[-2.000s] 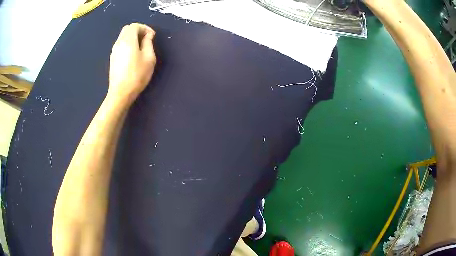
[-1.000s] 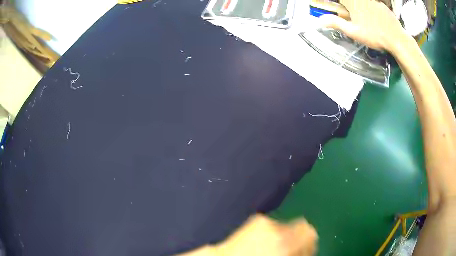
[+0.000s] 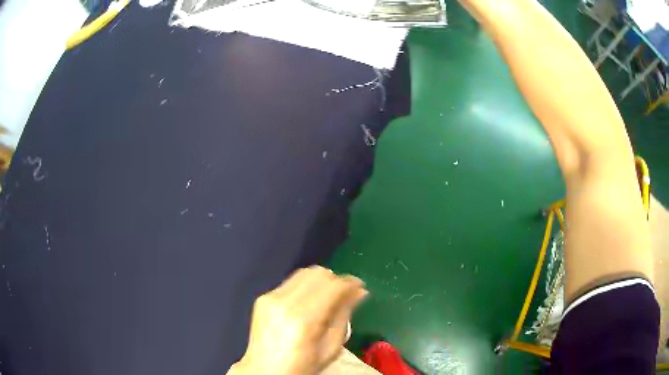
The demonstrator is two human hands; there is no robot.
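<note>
The dark pressing table cover (image 3: 176,168) fills the left half of the view, with pale loose threads on it. My left hand (image 3: 304,318) is at its right edge, low in the view, with bent, blurred fingers; nothing shows in it, but its palm side is hidden. My right forearm reaches up to the top edge, and my right hand is cut off there. The steam iron's silver pointed end (image 3: 411,11) lies at the top edge, partly out of view. The white frayed cloth (image 3: 345,45) lies by it on the table's corner.
Green floor (image 3: 440,183) lies right of the table. A trolley's yellow frame (image 3: 535,278) with crinkled clear plastic stands at the right, partly behind my right arm. A red object (image 3: 389,359) is at the bottom. A yellow curved piece (image 3: 95,28) is at upper left.
The view has shifted, so the table, iron and white cloth sit further left and higher. My left hand came from the table to its near edge; my right hand, earlier at the iron, has left the picture.
</note>
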